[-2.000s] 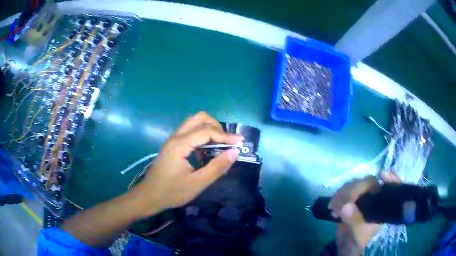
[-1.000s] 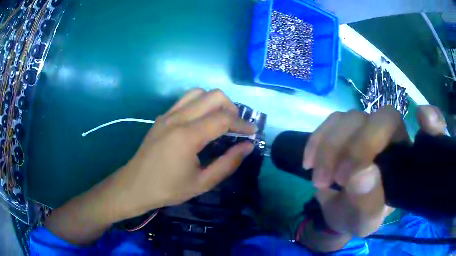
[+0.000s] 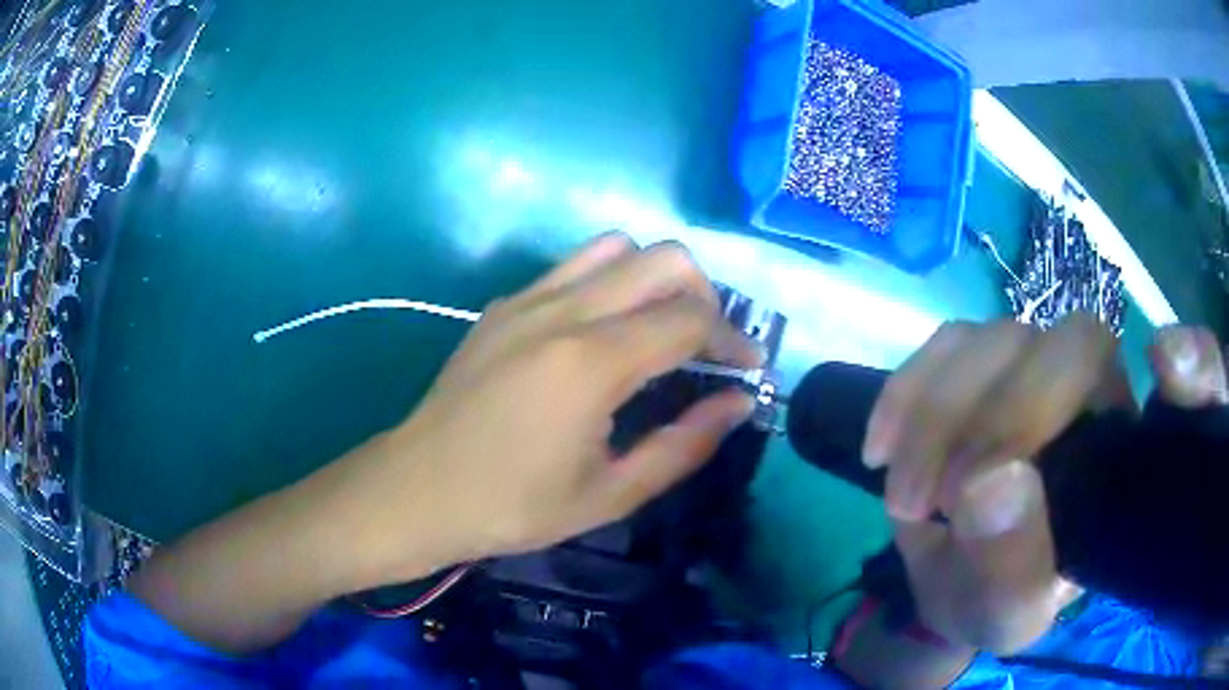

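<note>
A black housing [image 3: 559, 607] lies in front of me, its collar end pointing away. My left hand [image 3: 580, 391] lies over it, thumb and forefinger pinching a small part with a white cable [image 3: 391, 303] at the collar. The cable's free end trails left over the bench. My right hand [image 3: 997, 472] is closed around a thick black electric screwdriver [image 3: 842, 415]. Its tip meets the small part beside my left fingertips. Any screw there is too small to tell.
A blue bin [image 3: 934, 169] of small silver screws stands beyond the hands. Clear trays [image 3: 81, 202] with round black parts and orange-yellow wires lie at the left. A bundle of white-lead parts [image 3: 1065, 276] lies at the right, near the pale metal edge [image 3: 1132, 270].
The screwdriver has come from the right to the collar, where its tip stays. My left hand still pinches the part. The whole view has shifted.
</note>
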